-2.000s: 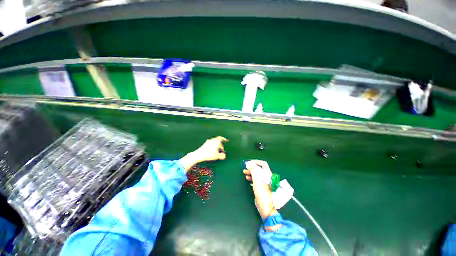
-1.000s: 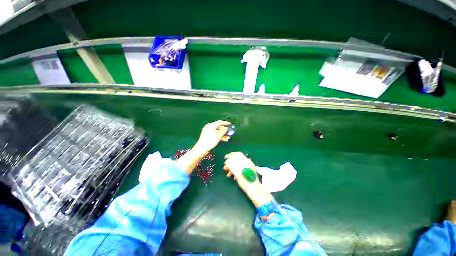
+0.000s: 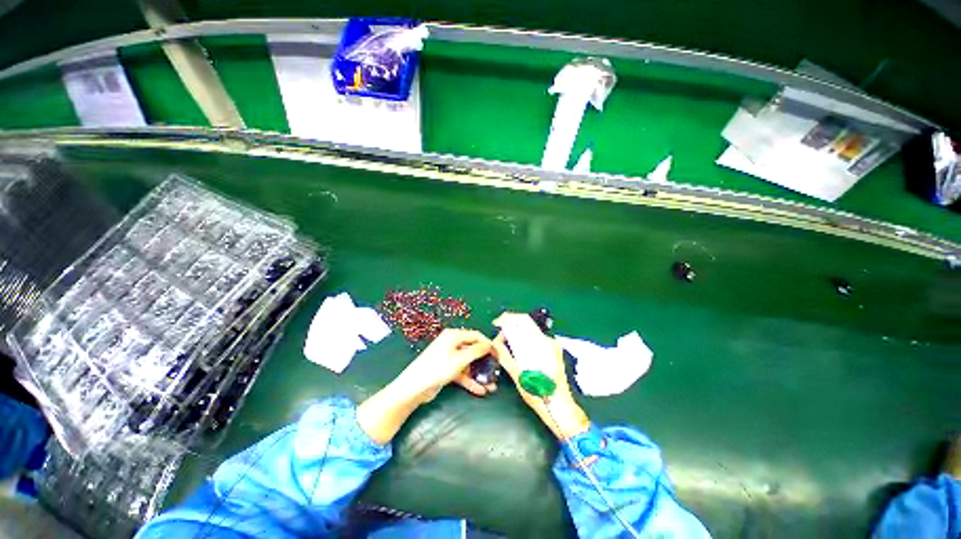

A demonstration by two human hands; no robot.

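Observation:
My left hand (image 3: 453, 363) holds a small dark unit (image 3: 485, 370) in its fingertips, low over the belt. My right hand (image 3: 540, 363) is closed around a white dispensing syringe (image 3: 524, 335). Its green rear fitting (image 3: 537, 382) lies over the back of the hand, and a thin pale hose (image 3: 590, 471) runs back over the forearm. The syringe tip is hidden by the fingers, close to the unit. Another dark unit (image 3: 542, 316) shows just beyond the right fingers. A loose pile of tiny red-brown components (image 3: 422, 313) lies beyond the left hand.
Stacked clear blister trays (image 3: 169, 305) stand at left. White wipes lie left of the pile (image 3: 339, 332) and right of my right hand (image 3: 611, 364). Dark units sit on the belt at right (image 3: 683, 272). A blue box (image 3: 376, 60) is on the back rail. Another person's sleeve (image 3: 922, 511) shows bottom right.
My left hand has come back from the far side of the belt with the dark unit and now meets my right hand. The view has tilted down.

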